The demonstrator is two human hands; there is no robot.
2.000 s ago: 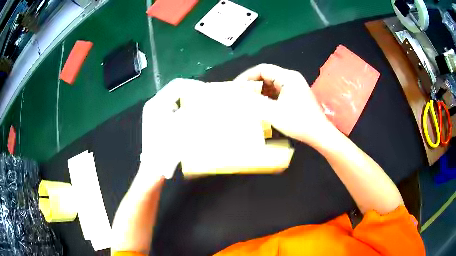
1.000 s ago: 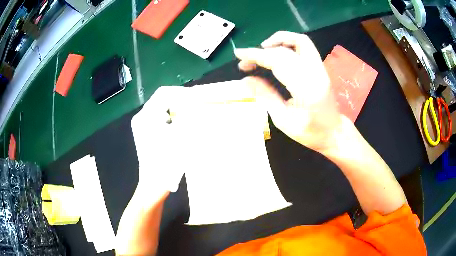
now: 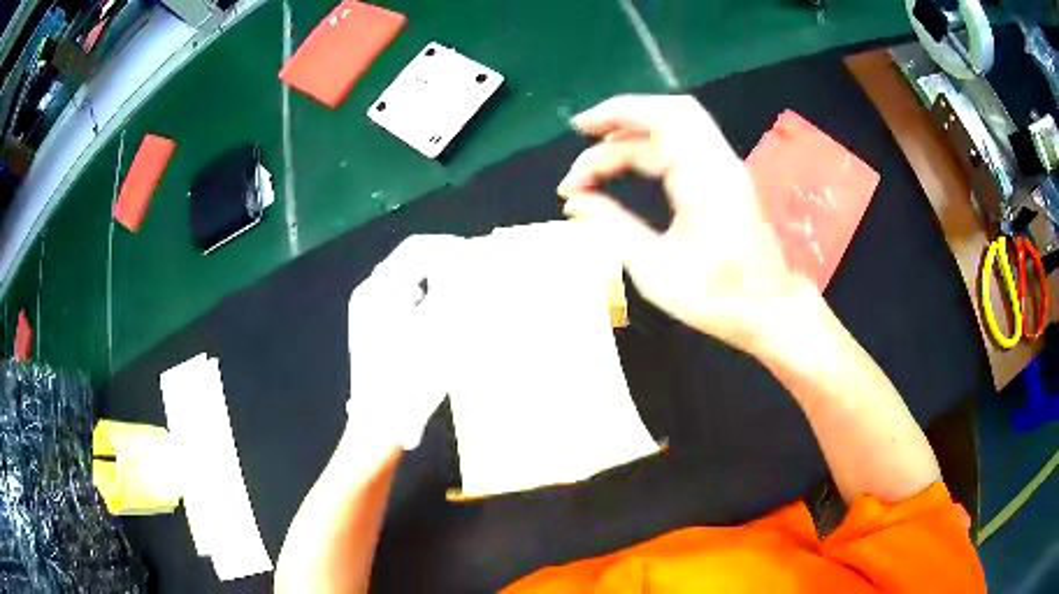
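My left hand point(image 3: 401, 331), in a white glove, grips the left edge of a pale label sheet point(image 3: 540, 383) held over the black mat. The sheet hangs toward me and its lower edge is slightly curled. My right hand point(image 3: 697, 221), bare, is raised at the sheet's upper right, with thumb and fingers apart. Its fingertips are blurred, and I cannot tell whether a small label is on them. A yellowish piece point(image 3: 618, 302) shows at the sheet's right edge.
A red pad point(image 3: 815, 192) lies on the mat at right. The green belt point(image 3: 534, 104) carries a pale-bottomed box point(image 3: 437, 100), a black box point(image 3: 227, 200) and several red pads. White strips point(image 3: 217, 476) and a yellow roll point(image 3: 130, 468) lie at left. Scissors point(image 3: 1001, 292) are at far right.
The boxes and red pads on the belt have moved left and nearer. The sheet's lower part has dropped open toward me. My right fingers have come off the sheet and spread.
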